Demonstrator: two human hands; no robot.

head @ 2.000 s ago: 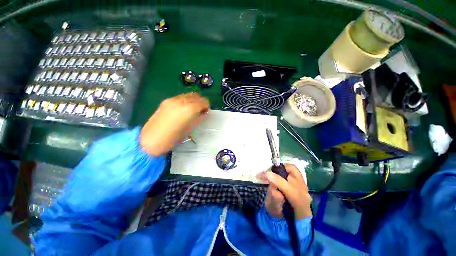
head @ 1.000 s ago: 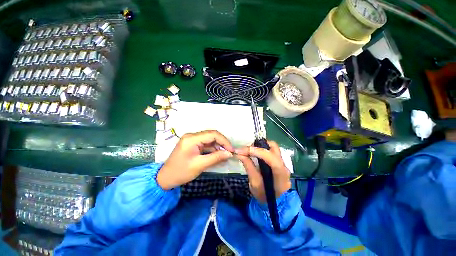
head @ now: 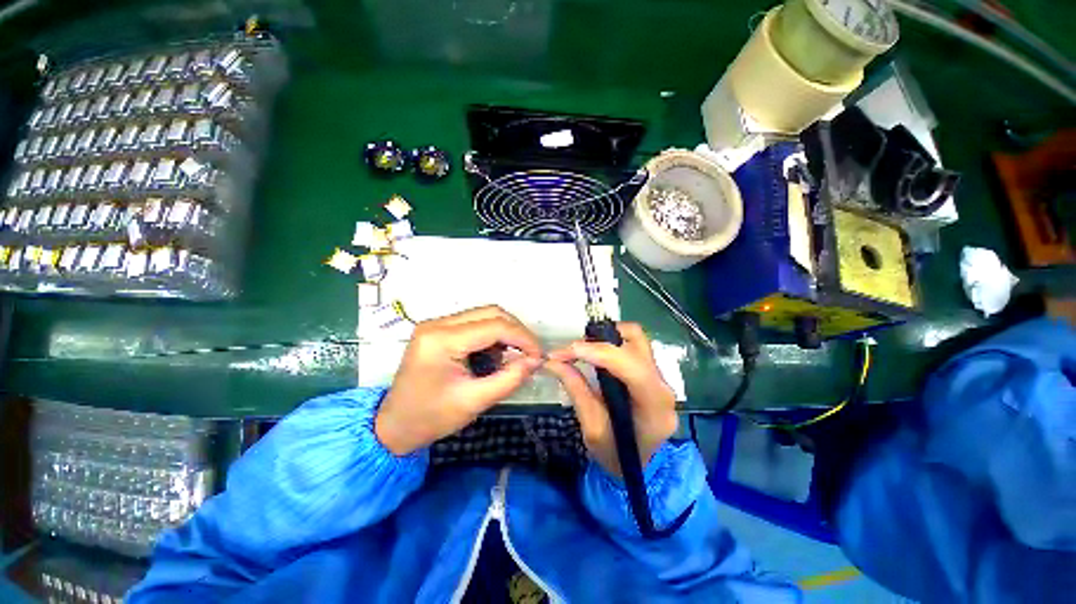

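My left hand (head: pixel 454 375) is closed over a dark round circuit board (head: pixel 483 361), mostly hidden by the fingers. My right hand (head: pixel 625 389) holds the black soldering iron (head: pixel 617 413), its metal tip pointing up and away. The fingertips of both hands meet above the near part of the white work sheet (head: pixel 496 277); whatever is pinched between them is too small to tell. Several silver-white battery cells (head: pixel 375 266) lie loose at the sheet's left edge and on the green bench.
A blister tray of cells (head: pixel 118 165) is at left. Two finished assemblies (head: pixel 407 161), a fume fan (head: pixel 550 195), tip cleaner pot (head: pixel 682 210), tweezers (head: pixel 667 303) and blue soldering station (head: pixel 767 242) stand beyond the hands. Another person's blue sleeve (head: pixel 962 442) is at right.
Since two seconds ago, the left hand has come to meet the right, loose cells show at the sheet's left, and the board has left the sheet. Over the last second the hands barely moved.
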